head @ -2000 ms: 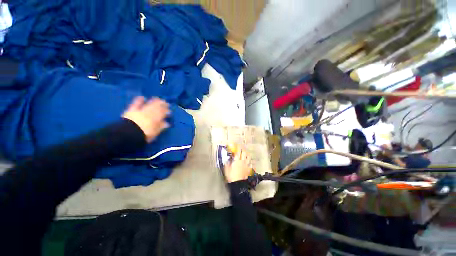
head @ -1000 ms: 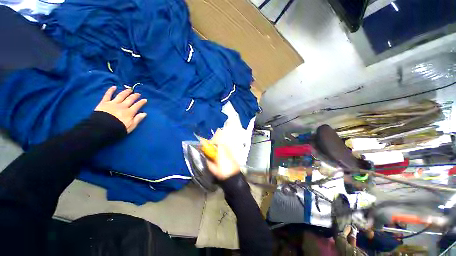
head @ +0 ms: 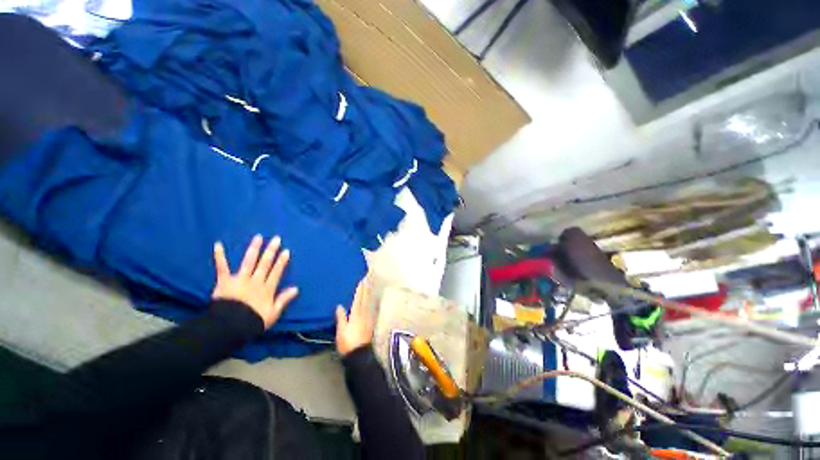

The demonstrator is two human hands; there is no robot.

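A blue garment (head: 180,211) is drawn over the padded board, whose dark end (head: 54,85) shows at the upper left. My left hand (head: 254,286) lies spread on the blue cloth with nothing in it. My right hand (head: 356,322) is at the cloth's right end, fingers extended, holding no tool; whether its fingers touch the cloth is unclear. The steam iron (head: 421,373), with a silver soleplate and orange handle, sits on the tan iron rest (head: 396,310) just right of my right hand.
A crumpled blue garment pile (head: 297,99) with white piping lies beyond the board. A brown cardboard sheet (head: 441,76) is behind it. A ragged white scrap (head: 418,247) lies between pile and rest. A tan hose (head: 575,382) and cables run right toward cluttered shelves.
My right hand has let go of the iron, which now sits on the rest instead of at the cloth's edge. My left hand has moved right and nearer me along the cloth. The white piping edge is mostly hidden.
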